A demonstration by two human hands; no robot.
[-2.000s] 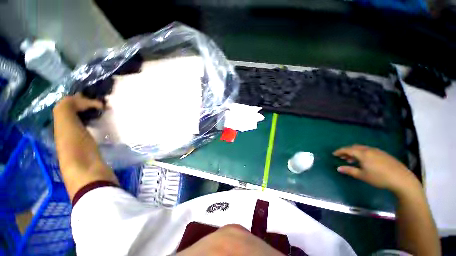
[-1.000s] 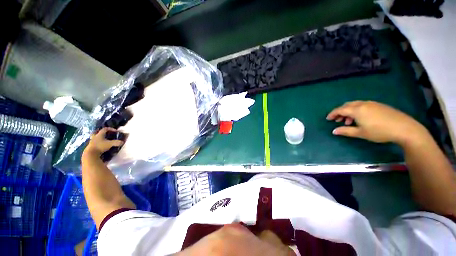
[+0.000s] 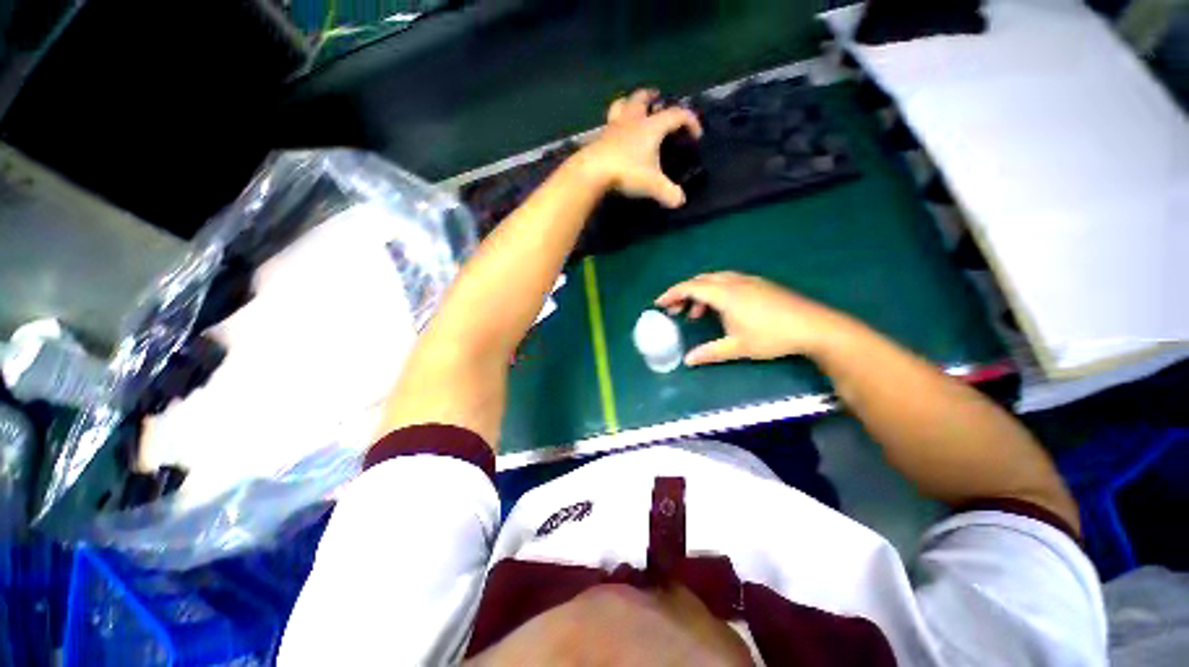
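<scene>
My left hand (image 3: 642,146) is over the long dark parts tray (image 3: 769,180) at the bench's far side. Its thumb and fingers curve around a glossy black piece, which looks like a black housing (image 3: 681,154); the hand partly hides it. Heaped small black pieces (image 3: 795,124) lie in the tray. My right hand (image 3: 754,319) is open at the right side of the white dispensing bottle (image 3: 659,340), thumb and fingers apart beside it. The bottle stands on the green mat; its tip is not clear.
A clear plastic bag (image 3: 98,417) at the left holds a white sheet (image 3: 293,352) and black parts. A yellow-green line (image 3: 599,339) crosses the mat. A white board (image 3: 1043,183) lies right. Blue crates (image 3: 117,612) are below left. My left forearm partly hides the white wipe (image 3: 553,302).
My left hand has left the black parts in the bag and moved right to the tray with a black piece. My right hand has moved left to the bottle. The view has shifted right.
</scene>
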